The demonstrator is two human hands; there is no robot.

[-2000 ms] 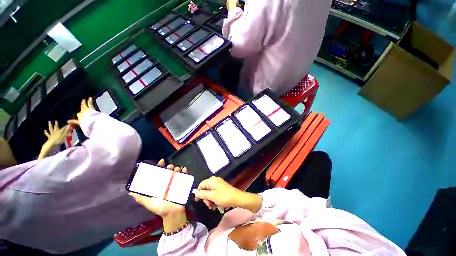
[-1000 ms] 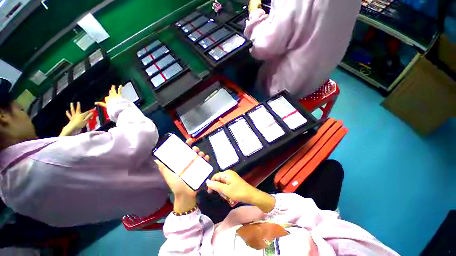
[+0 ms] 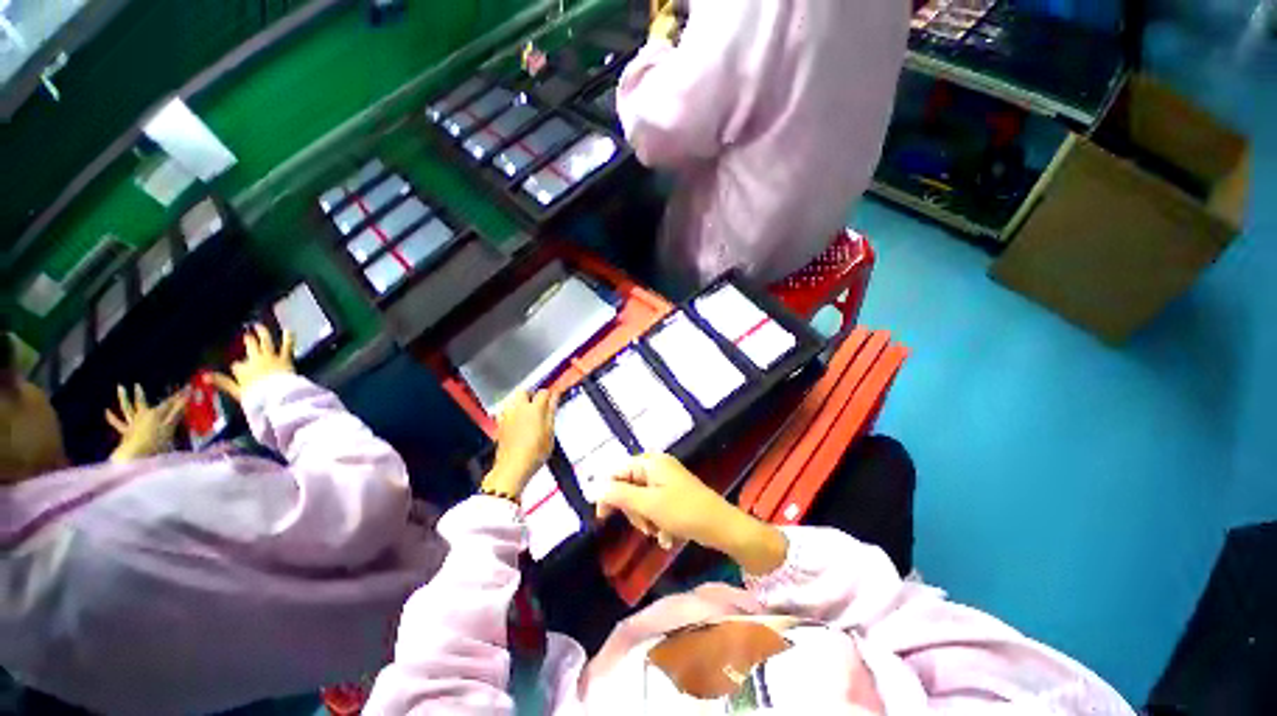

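Note:
A long black phone tray [image 3: 804,355] lies in front of me with several white-faced smartphones side by side. The nearest phone [image 3: 550,526], with a red line across it, lies at the tray's near left end. My left hand [image 3: 524,437] is over this phone's upper end, fingers pointing away; whether it grips the phone is hidden. My right hand [image 3: 656,499] is over the lower end of the neighbouring phone [image 3: 590,437], thumb and fingers pinched together. A small pale scrap seems to be at its fingertips, hard to tell from the white screen behind.
A red bin [image 3: 649,305] with grey sheets is behind the tray. Red slatted plastic [image 3: 826,427] is at its right. More phone trays lie on the green bench [image 3: 301,133]. One person [image 3: 210,560] sits at left, another [image 3: 784,126] ahead. A cardboard box [image 3: 1113,231] stands at right.
The phone with the red line, held up on my left palm before, is now down at the tray's near end. My left hand has turned over and moved onto the tray. My right hand stays pinched.

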